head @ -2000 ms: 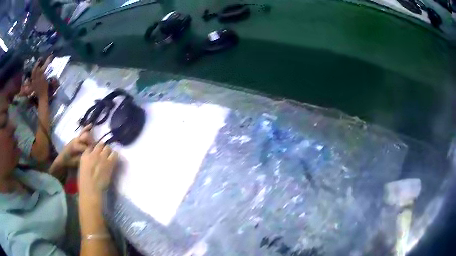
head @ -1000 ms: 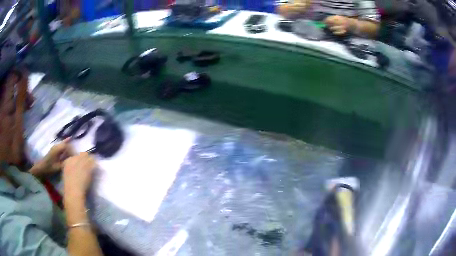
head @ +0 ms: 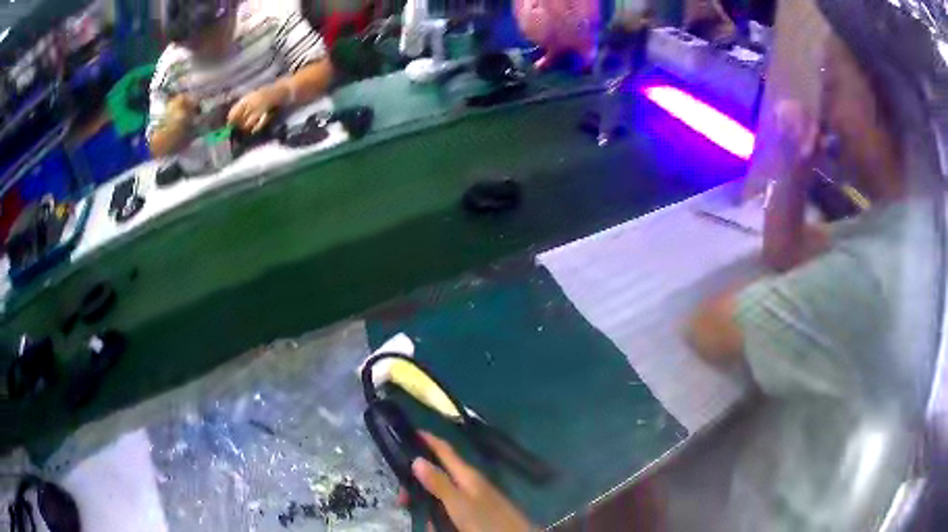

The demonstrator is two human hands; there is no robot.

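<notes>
The black electric screwdriver [head: 393,434] is in my right hand [head: 457,486] at the bottom centre, with a black loop curving from its upper end. The hand is cut off by the lower edge. The loop passes over a mallet with a white head [head: 389,353] and a yellow-and-black handle [head: 421,386], which lies on the green mat [head: 541,364]. A pile of tiny black screws [head: 338,499] lies on the plastic sheet [head: 229,416] left of the hand. My left hand is not in view.
A green conveyor belt [head: 312,244] crosses behind, carrying black headphone parts [head: 492,195]. A person in a striped shirt [head: 249,62] works across it. Another person's sleeve [head: 821,301] is at right, by a white sheet [head: 644,270] and purple lamp [head: 699,120]. Black headphones [head: 47,506] lie at lower left.
The view has swung right: the neighbour at left has left the picture, and the purple lamp and right-hand worker now show. My right hand on the screwdriver is now clearly visible.
</notes>
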